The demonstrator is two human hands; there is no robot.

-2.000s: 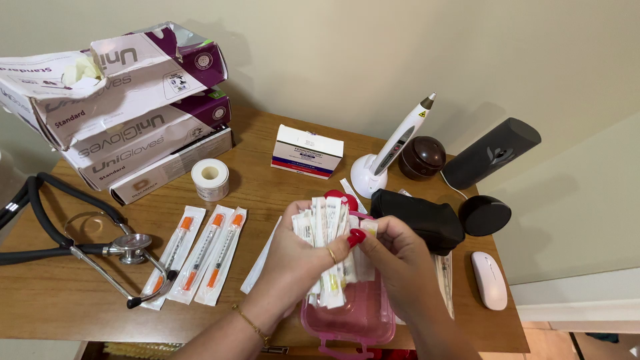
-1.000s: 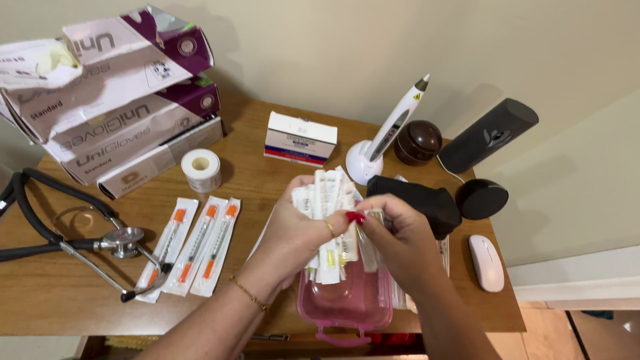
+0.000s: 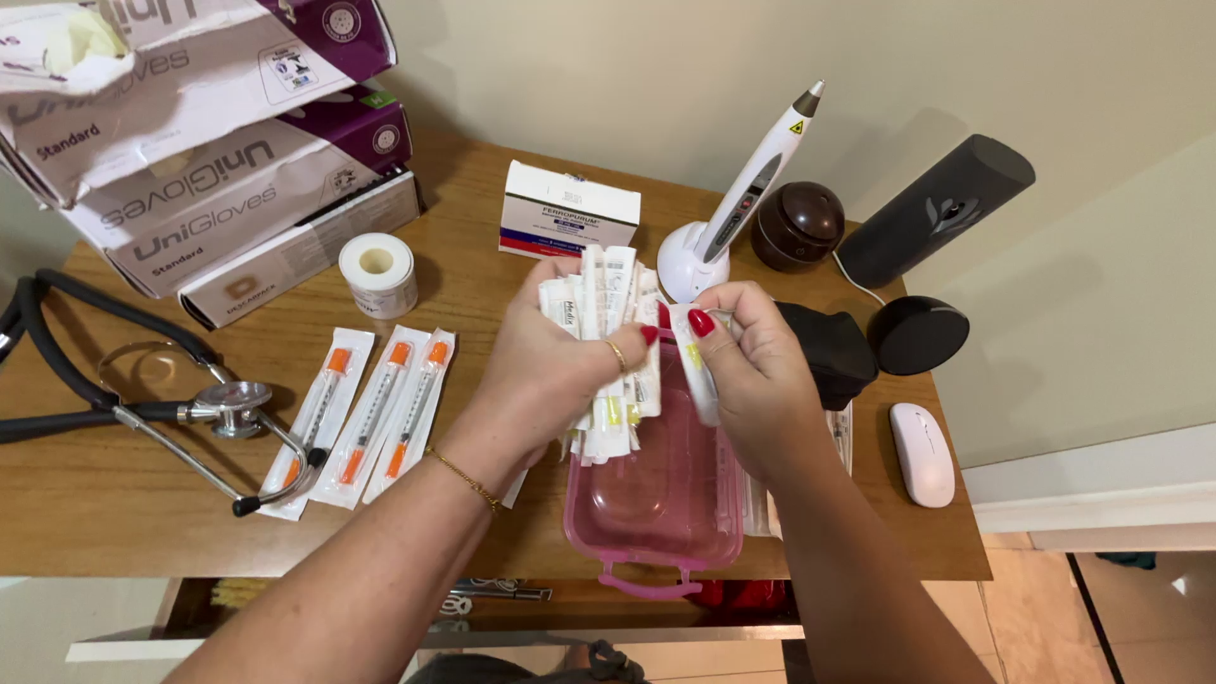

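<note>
My left hand [image 3: 565, 356] grips a thick bundle of narrow white sterile packets [image 3: 613, 351], some with yellow parts showing through. Just right of it, my right hand [image 3: 755, 370] pinches one similar packet [image 3: 696, 375] between thumb and fingers. Both hands are above a translucent pink plastic box [image 3: 655, 532], whose handle points toward me. What lies under the bundle is hidden. To the left, several wrapped syringes with orange caps [image 3: 375, 408] lie side by side, with part of a stethoscope [image 3: 233, 408] over the leftmost one.
Glove boxes [image 3: 218, 180] are stacked at the left, near a tape roll [image 3: 378, 275]. Behind my hands are a medicine box [image 3: 568, 211] and a white pen-shaped device on its stand [image 3: 741, 209]. A black pouch [image 3: 826, 351], a dark speaker [image 3: 936, 214] and a white mouse [image 3: 921, 454] are at right. Below is an open drawer [image 3: 513, 617].
My right hand has moved slightly away from the bundle, and the packet in its fingers now stands apart from the others. My left hand still grips the bundle.
</note>
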